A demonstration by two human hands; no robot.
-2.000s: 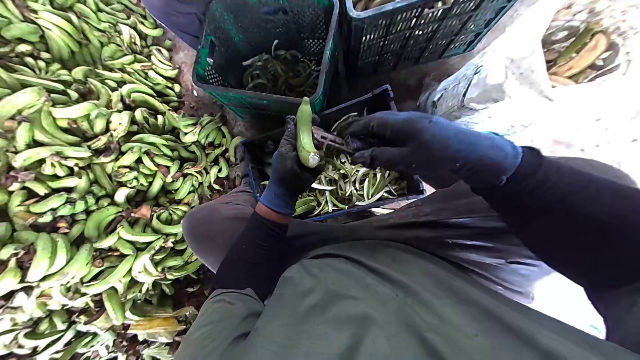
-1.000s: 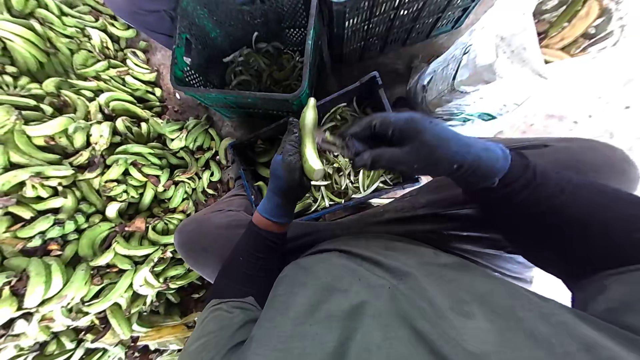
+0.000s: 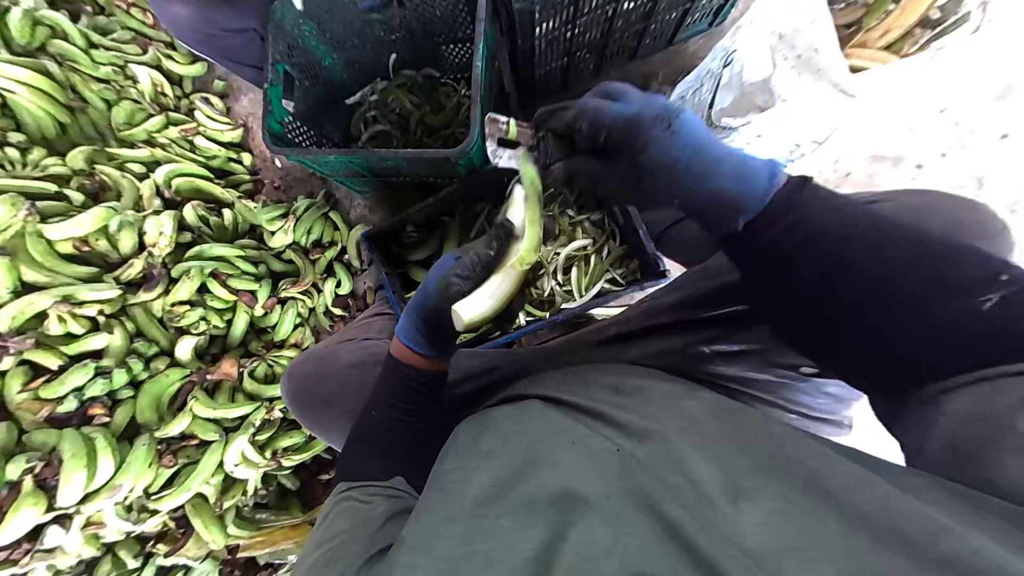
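Note:
My left hand [image 3: 456, 292], in a blue and black glove, holds a green plantain [image 3: 492, 296] whose flesh is partly bare; a strip of green peel [image 3: 530, 212] hangs along it. My right hand [image 3: 648, 148], gloved alike, grips a peeler [image 3: 507, 138] with a metal blade, just above the plantain's upper end. Part of the peeler's handle is hidden by the fingers. Below both hands lies a dark crate [image 3: 552, 322] with a blue rim, holding many peel strips [image 3: 584, 256].
A large heap of green plantains [image 3: 160, 312] covers the floor at left. Beyond my hands stands a green plastic crate [image 3: 376, 164] with peelings, beside another dark crate [image 3: 608, 40]. A white sack [image 3: 784, 64] is at upper right. Part of a person's clothed leg [image 3: 216, 32] shows at upper left.
The plantain has gone from nearly whole-skinned to partly bare, with a loose strip of peel. It now tilts more in my left hand. My right hand has moved up, away from the crate.

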